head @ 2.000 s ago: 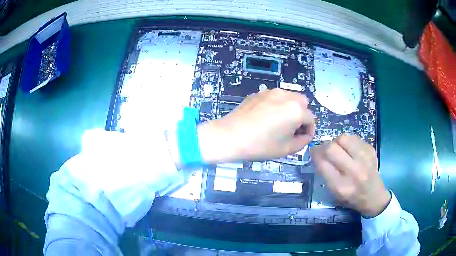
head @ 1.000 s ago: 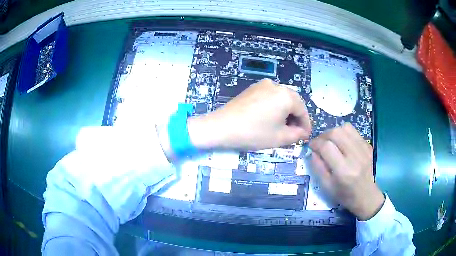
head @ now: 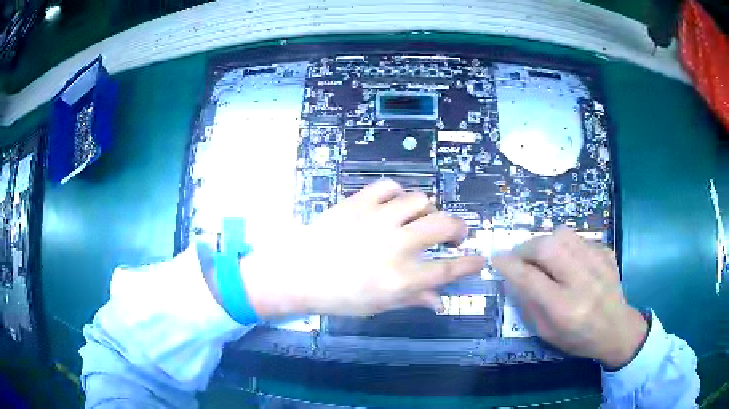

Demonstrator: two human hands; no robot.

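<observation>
An open laptop base (head: 248, 144) with silvery panels lies in front of me, the black mainboard (head: 472, 100) across its upper part. My left hand (head: 360, 252), with a blue strap at the wrist, is over the lower middle of the board. Its fingers are apart and its index fingertip points right, close to my right fingertips. My right hand (head: 563, 291) is at the lower right of the board, fingers bent together. A small pale piece (head: 489, 240) shows near the fingertips; whether either hand holds it is hidden. The touchpad module (head: 376, 325) is partly covered by my left hand.
A blue bin (head: 80, 120) with tiny silvery pieces stands left of the base. Another board assembly (head: 17, 232) lies at the far left edge. A pale rail (head: 400, 17) runs behind the bench. Red bags (head: 707, 60) lie at the upper right. A thin white strip (head: 719, 216) lies at the right edge.
My left hand has moved down and left and its fingers have spread from a closed pinch. My right hand has moved slightly down and right. The view has shifted a little.
</observation>
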